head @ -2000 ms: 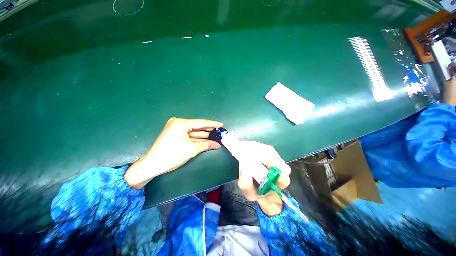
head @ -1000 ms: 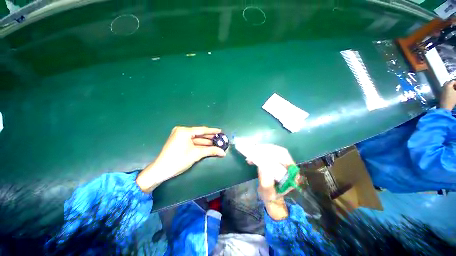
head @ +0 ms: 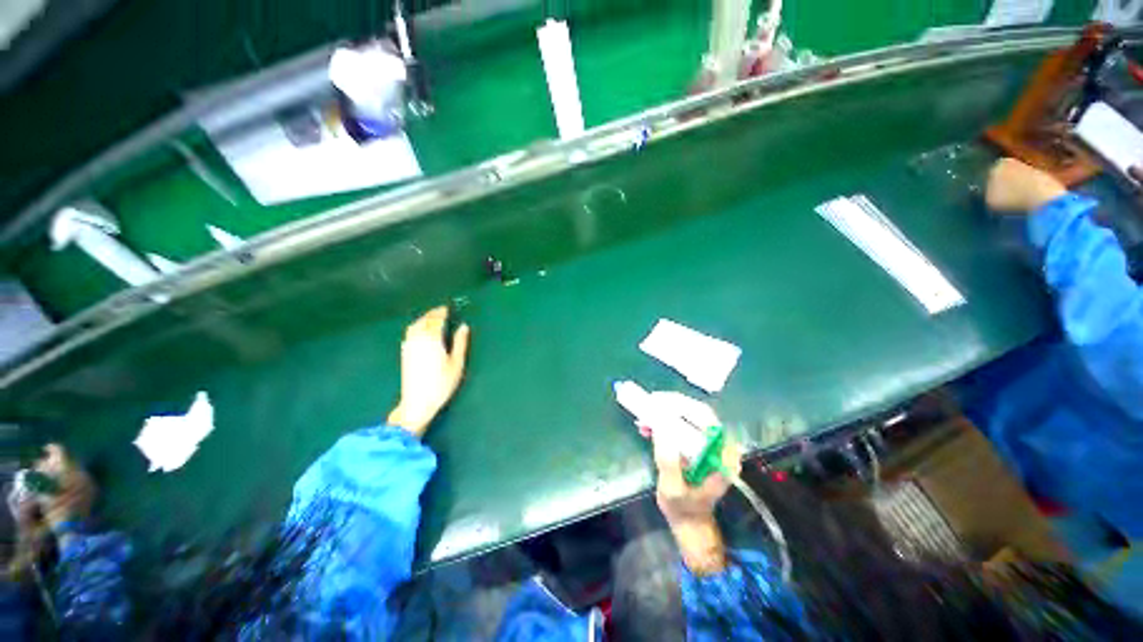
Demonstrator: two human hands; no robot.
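Note:
My left hand (head: 431, 366) is stretched forward over the green belt (head: 539, 439), at left of centre. A small black part (head: 453, 326) shows dark between its fingertips, partly hidden and blurred. My right hand (head: 686, 454) is shut around a whitish syringe (head: 642, 404) above the belt's near side. The syringe tip points up-left, away from my left hand and touching nothing. Its bright green cap (head: 708, 455) is at the rear, with a pale hose (head: 767, 514) trailing down. Another small dark part (head: 494, 267) lies on the belt beyond my left hand.
A folded white paper (head: 692, 355) lies beyond my right hand, white strips (head: 892, 255) farther right. A crumpled white piece (head: 176, 433) lies left. Neighbours' hands show at both sides, near an orange-brown press (head: 1050, 119) at right. A metal rail (head: 476, 176) bounds the belt's far side.
My left hand has moved forward and left, away from the syringe. My right hand stays shut on the syringe, nearer the body. The view has tilted up, showing the rail and shelf.

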